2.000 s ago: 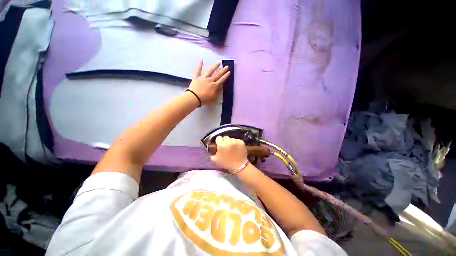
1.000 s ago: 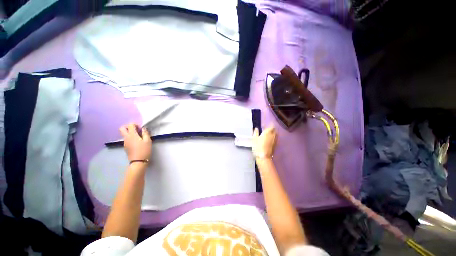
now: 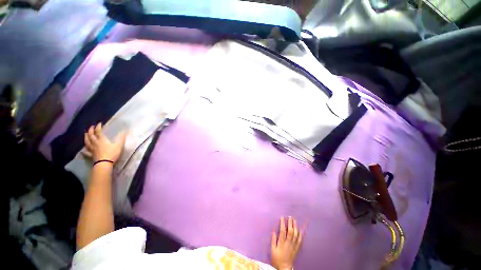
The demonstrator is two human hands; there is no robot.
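Observation:
My left hand [image 3: 104, 145] lies on the waiting-piece stack [image 3: 145, 103] of pale and navy cloth at the left of the table. Its fingers are spread, and whether it grips a layer cannot be told. My right hand [image 3: 286, 243] is flat on the purple table cover [image 3: 227, 184] near the front edge, fingers apart, holding nothing. The steam iron [image 3: 366, 191] rests on the cover to the right of my right hand, with yellowish hoses at its rear. The pressed-piece stack [image 3: 274, 89] of pale panels with navy edges lies at the far side.
A long blue padded bar [image 3: 211, 16] runs along the far edge. Crumpled grey cloth [image 3: 364, 21] lies beyond the table at the far right. More cloth [image 3: 31, 211] is heaped below the table at the left. A barred window shows at the top right.
The panel that lay in front of me is no longer there. Both hands have let go of it; my left hand has moved to the left stack. The view has turned left; the iron still rests on the table.

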